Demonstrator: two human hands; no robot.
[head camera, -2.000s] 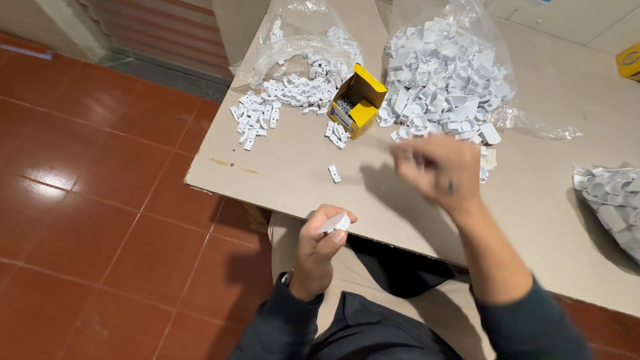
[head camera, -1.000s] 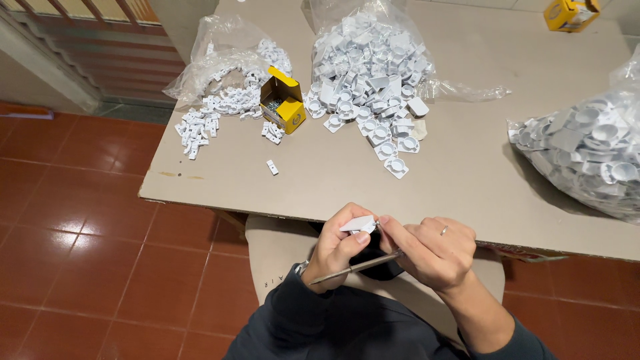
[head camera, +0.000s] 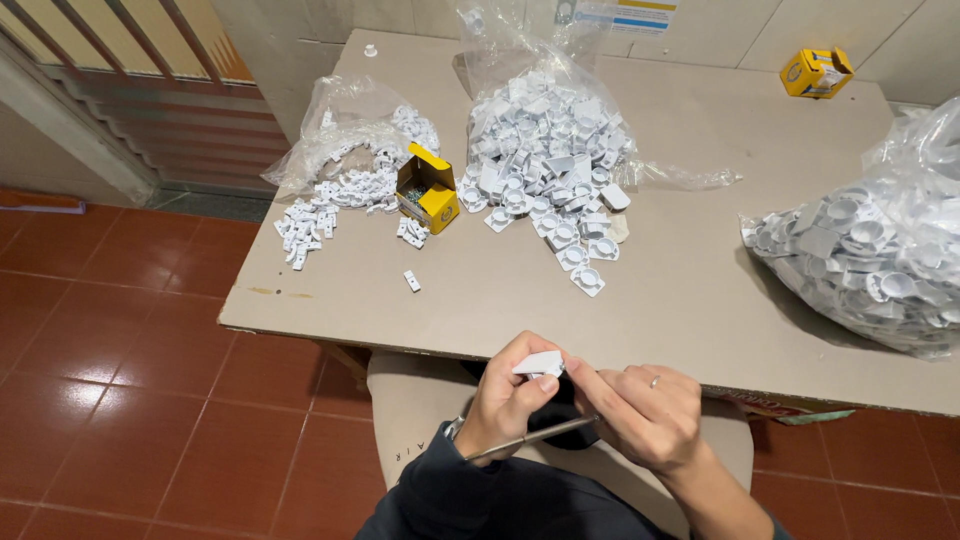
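Observation:
Between its thumb and fingers my left hand (head camera: 514, 394) holds a white plastic part (head camera: 538, 364) just in front of the table edge. The forefinger of my right hand (head camera: 649, 409) touches a small metal screw (head camera: 562, 367) at that part's right end. A thin metal rod, like a screwdriver shaft (head camera: 544, 435), slants from my right hand across below my left wrist; its handle is hidden. Loose white cup-shaped parts (head camera: 587, 280) spill from a clear plastic bag (head camera: 540, 52). A yellow cardboard box (head camera: 442, 210) of screws stands open beside small white clips (head camera: 300, 232).
One clip (head camera: 412, 281) lies alone near the front of the table (head camera: 360, 307). A full clear bag of white parts (head camera: 862, 262) sits at the right. Another yellow box (head camera: 817, 73) is at the back right. A pale seat (head camera: 405, 390) is below the table edge.
My right hand, raised over the table two seconds ago, came down to the white part in my left hand and remains there with the metal rod. The view has shifted.

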